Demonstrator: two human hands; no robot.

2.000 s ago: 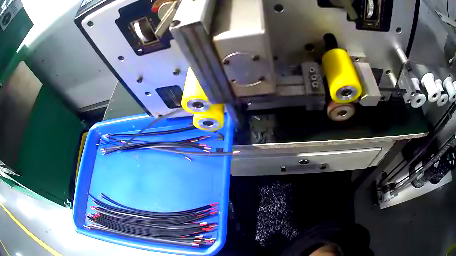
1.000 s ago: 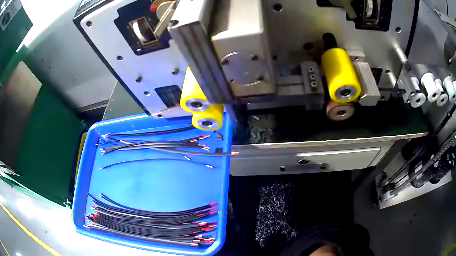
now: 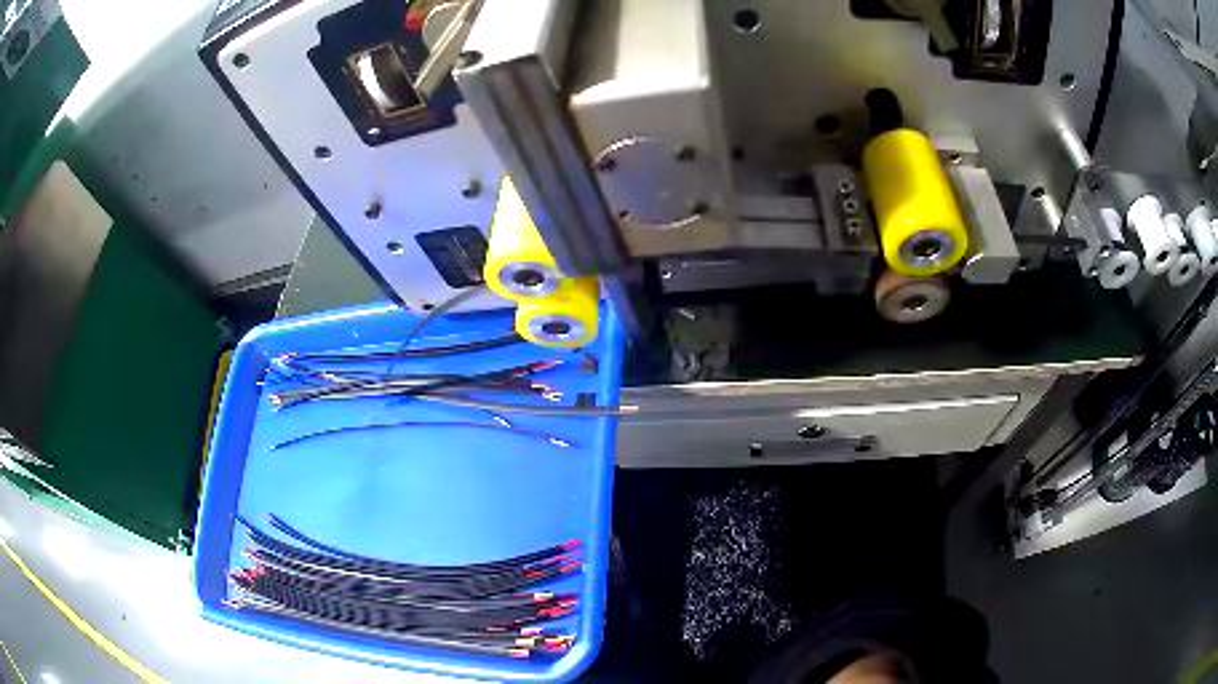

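The blue plastic tray lies under the machine outlet. A dense bundle of black cable pieces with red and coppery ends lies along its near side. A looser, crossing group of cable pieces lies at its far side, with one single piece just in front. A thin cable curves down from the yellow outlet rollers over the tray. My left hand is not in view. A skin-toned patch in dark cloth is cut off by the bottom edge, perhaps part of my right hand; no fingers can be made out.
The machine's silver-grey panel stands behind the tray, with the grey cutter housing and a yellow inlet roller above a brown roller. White guide pulleys are at the right. Pale drawers sit below; speckled waste lies beneath.
The single cable piece in front of the far group has dropped into the tray since the earliest frame. Another cable now curves out of the outlet rollers. The skin-toned patch has barely moved.
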